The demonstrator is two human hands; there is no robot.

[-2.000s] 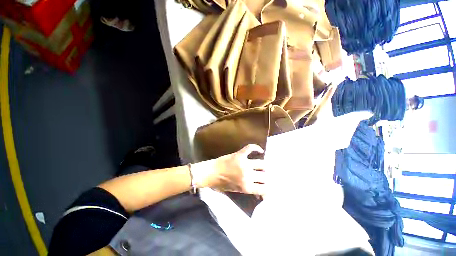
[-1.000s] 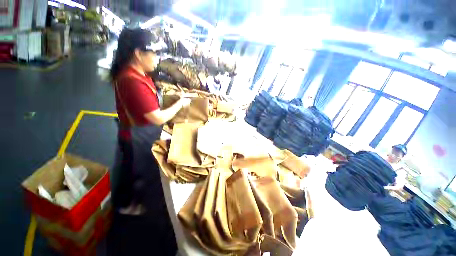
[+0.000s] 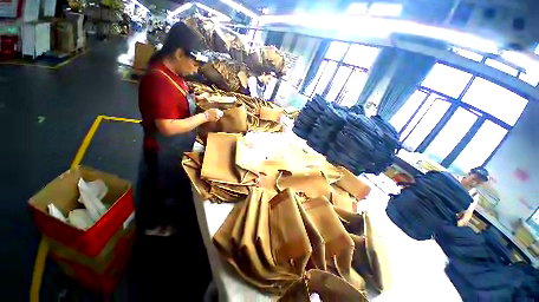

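Neither of my hands is in the picture. Nearest in front of me, a brown bag point(image 3: 331, 288) lies at the bottom edge, cut off by it, with a small bit of white at its mouth. Beyond it, several brown bags point(image 3: 289, 233) lean in an overlapping row on the white table point(image 3: 416, 271). More brown bags point(image 3: 221, 156) lie in a heap farther along, with a bright white sheet point(image 3: 275, 147) beside them.
A person in a red top and dark apron point(image 3: 171, 127) stands at the table's left side, hands at a brown bag. A red and brown carton point(image 3: 88, 236) holds white scraps on the floor. Navy bag stacks point(image 3: 348, 138) stand on the right. Another person point(image 3: 473, 180) is behind them.
The view has lifted from the near bags to the wider room. My arm and hand, seen earlier at a large white sheet, are out of the picture.
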